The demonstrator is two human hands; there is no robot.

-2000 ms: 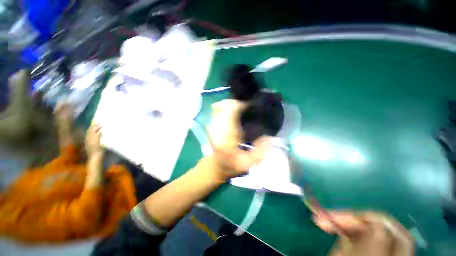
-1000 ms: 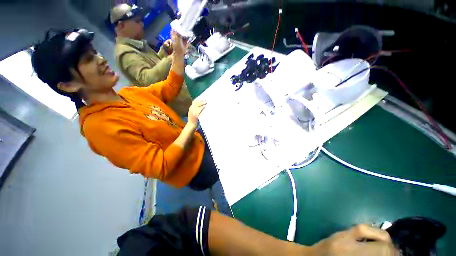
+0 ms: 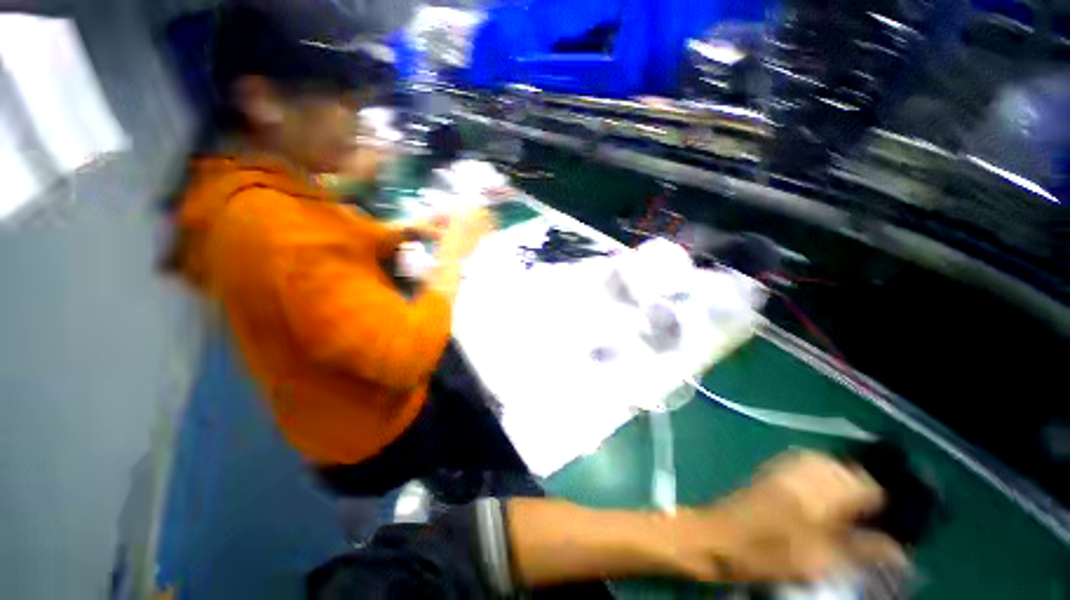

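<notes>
My left hand [image 3: 810, 516] is at the lower right, blurred, its fingers curled against a black part [image 3: 898, 486]. A pale piece shows under the fingers, cut off by the bottom edge. The blur hides how the hand holds the black part. My right hand is out of the picture. White housings [image 3: 663, 275] stand on the white sheet [image 3: 528, 387]. A white cable [image 3: 774, 415] runs from them across the green bench top towards the black part.
A person in an orange top [image 3: 317, 305] stands at the left, hands near the sheet's far end. Small black parts [image 3: 563, 245] lie on the sheet. A dark conveyor belt [image 3: 939, 363] runs along the right. Blue bins [image 3: 563, 47] stand behind.
The view has swung, so the blue bins and more of the belt now show. My left hand appears slightly higher in the picture, still at the black part. The person in orange has turned towards the bench.
</notes>
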